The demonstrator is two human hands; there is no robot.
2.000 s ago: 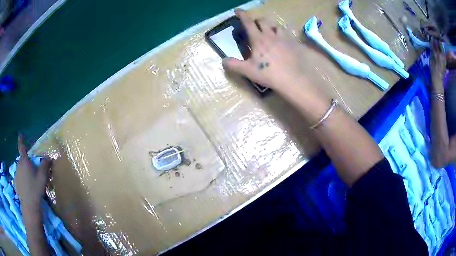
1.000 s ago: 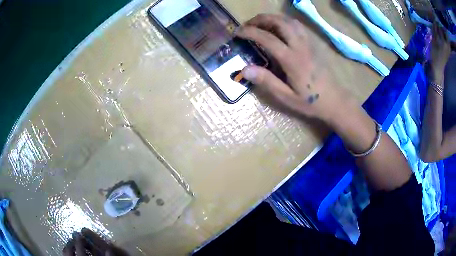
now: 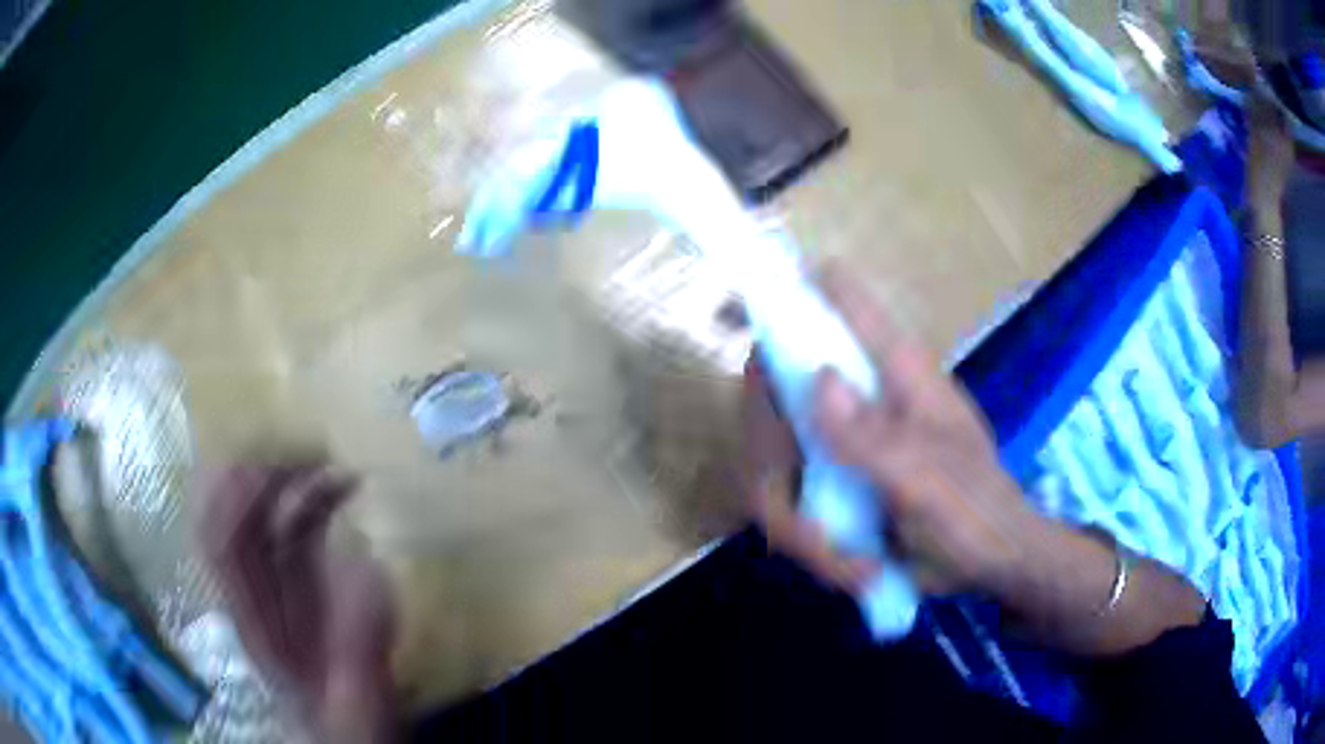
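Note:
A pale blue-white moulded limb part (image 3: 727,247) is held up over the table, its knobbed end with a dark blue band at upper left and its narrow plug at lower right. My right hand (image 3: 923,465) grips its lower shaft; the hand is blurred. My left hand (image 3: 298,567) is strongly blurred over the lower left of the table, and its fingers cannot be made out clearly. A small white-rimmed dish (image 3: 461,409) with dark spots around it sits on the table between the left hand and the part.
A dark smartphone (image 3: 763,109) lies at the top centre. Pale parts (image 3: 66,596) are piled at far left, others (image 3: 1083,80) lie at upper right. A blue crate (image 3: 1083,342) full of parts stands at right, beside another person's arm (image 3: 1264,291). A green surface (image 3: 189,102) borders the table.
My right hand has left the phone and now holds a limb part. The phone's screen looks dark. My left hand shows more fully at lower left. One part fewer lies at upper right.

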